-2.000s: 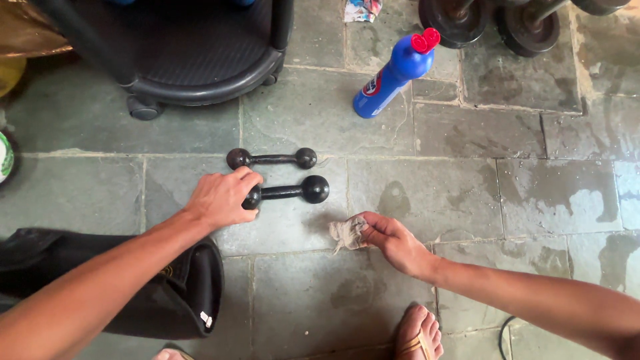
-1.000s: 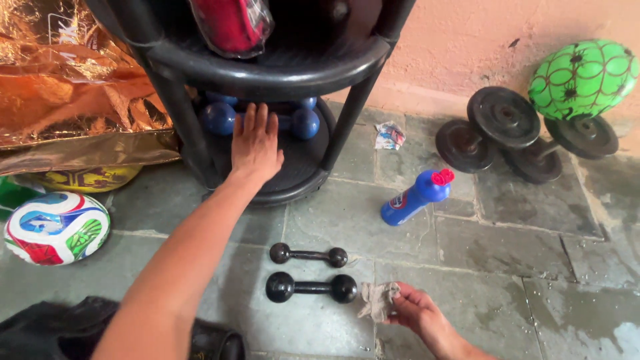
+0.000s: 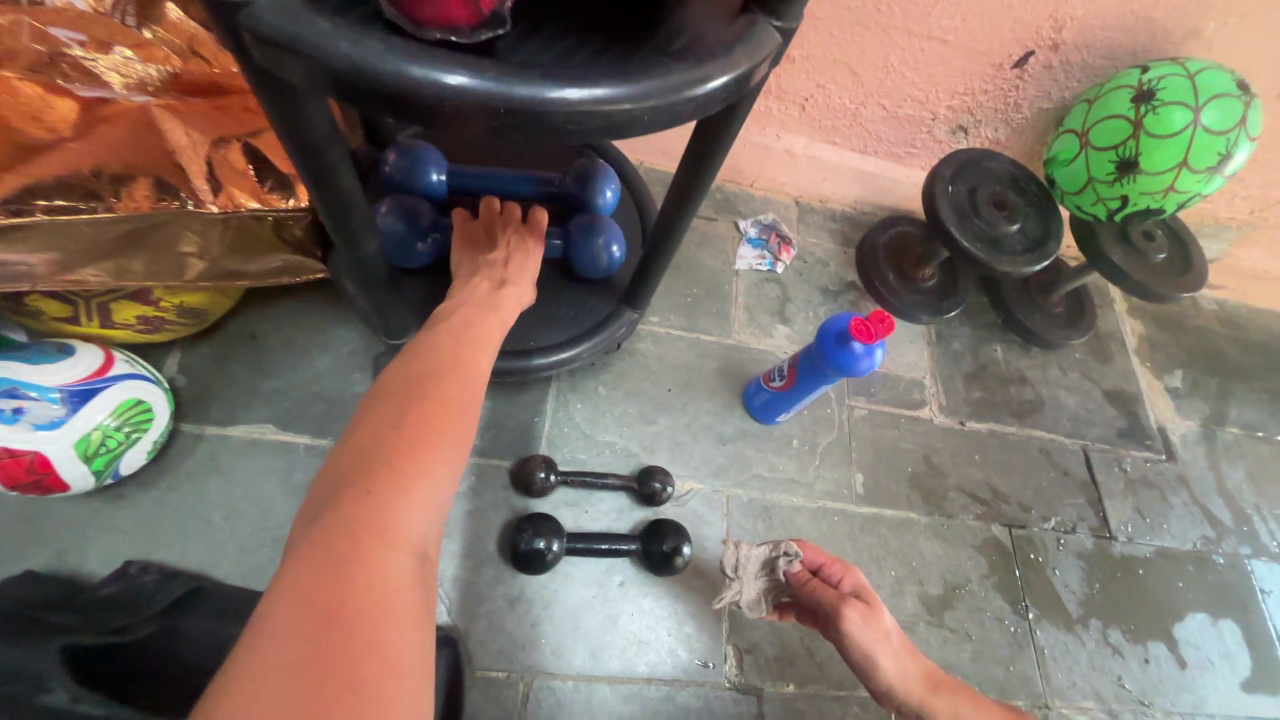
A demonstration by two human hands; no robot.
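Observation:
My left hand [image 3: 497,250] reaches into the lower shelf of a black plastic rack [image 3: 520,345], its fingers over the handle of the front blue dumbbell [image 3: 597,246]. Behind that lies a second blue dumbbell [image 3: 505,182]. Between finger and thumb, my right hand [image 3: 835,600] pinches a crumpled greyish cloth [image 3: 752,577] above the floor. Left of the cloth, a larger black dumbbell [image 3: 602,545] rests on the stone tiles, and a smaller black dumbbell [image 3: 592,480] lies just beyond it. A blue bottle with a red cap [image 3: 800,380] stands further back.
Plate dumbbells [image 3: 990,212] sit by the pink wall at right, with a green ball [image 3: 1155,140] on them. A crumpled wrapper [image 3: 766,243] is on the floor. At left are a white patterned ball [image 3: 80,415], copper-coloured foil [image 3: 150,150] and a black bag [image 3: 120,640].
My left hand has left the larger black dumbbell on the floor and moved forward to the blue dumbbells in the rack. My right hand keeps the cloth. The view has tilted up.

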